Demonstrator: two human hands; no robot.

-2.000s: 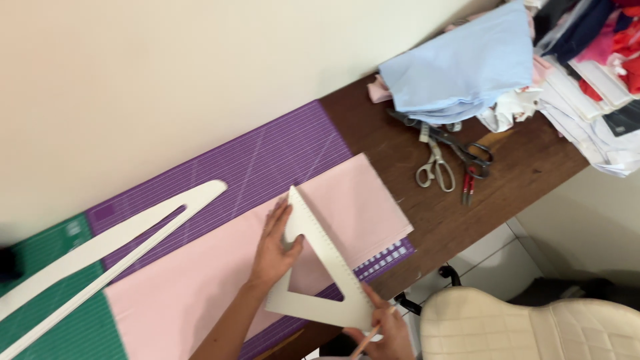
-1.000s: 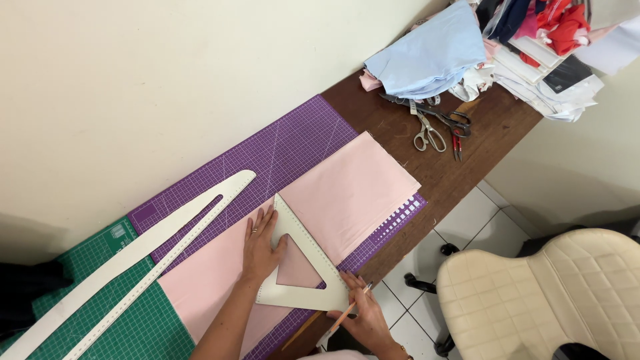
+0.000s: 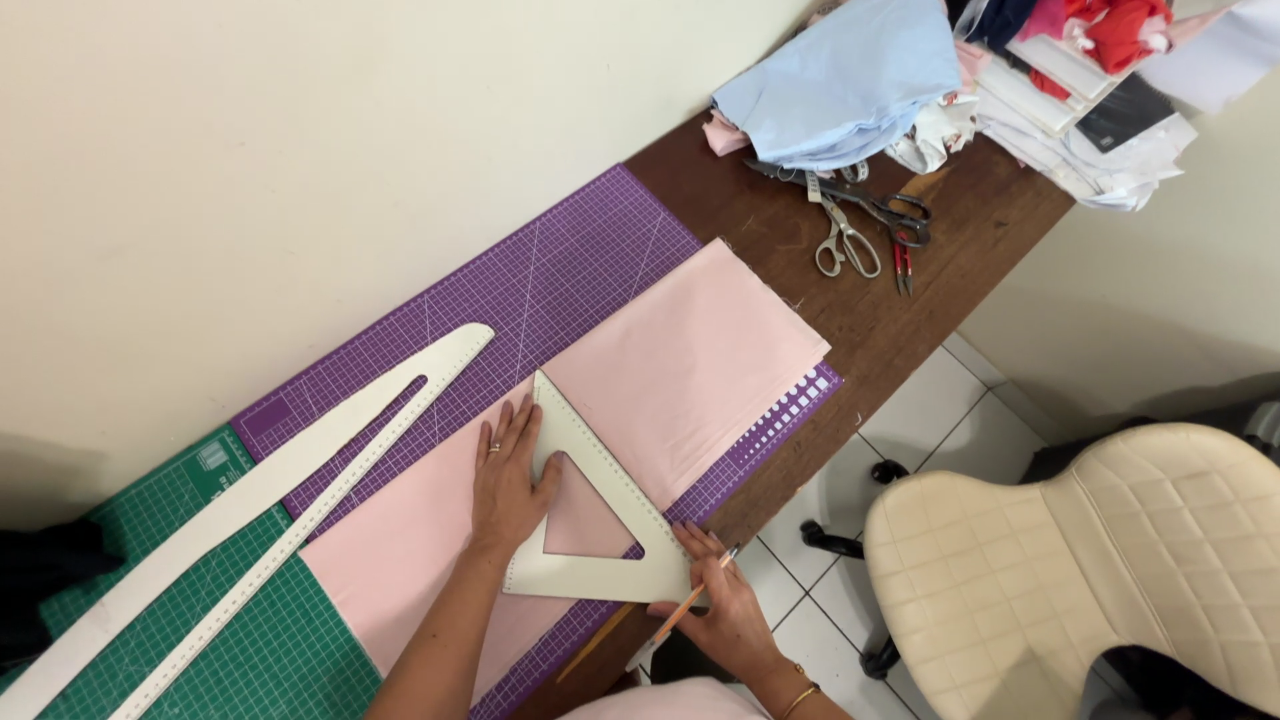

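Observation:
A white set square (image 3: 600, 578) with a triangular cutout lies across folded pink fabric (image 3: 690, 360), which rests on a purple cutting mat (image 3: 560, 270). My left hand (image 3: 512, 480) presses flat on the upper left part of the set square, fingers spread, a ring on one finger. My right hand (image 3: 722, 605) is at its lower right corner, with an orange pencil (image 3: 682, 607) held between the fingers and fingertips touching the set square's edge. To the left, a long white curved ruler (image 3: 235, 500) with a slot lies over the purple mat and a green cutting mat (image 3: 240, 620).
Metal-handled scissors (image 3: 845, 240), dark-handled scissors (image 3: 885, 207) and red thread snips (image 3: 903, 265) lie on the wooden table (image 3: 850, 330). Behind them are folded blue fabric (image 3: 850, 80) and piled papers (image 3: 1080, 150). A cream quilted chair (image 3: 1000, 560) stands at the right.
Between two seconds and one second ago the view shifted. The set square stays across the pink fabric, with my left hand on it and my right hand at its lower corner.

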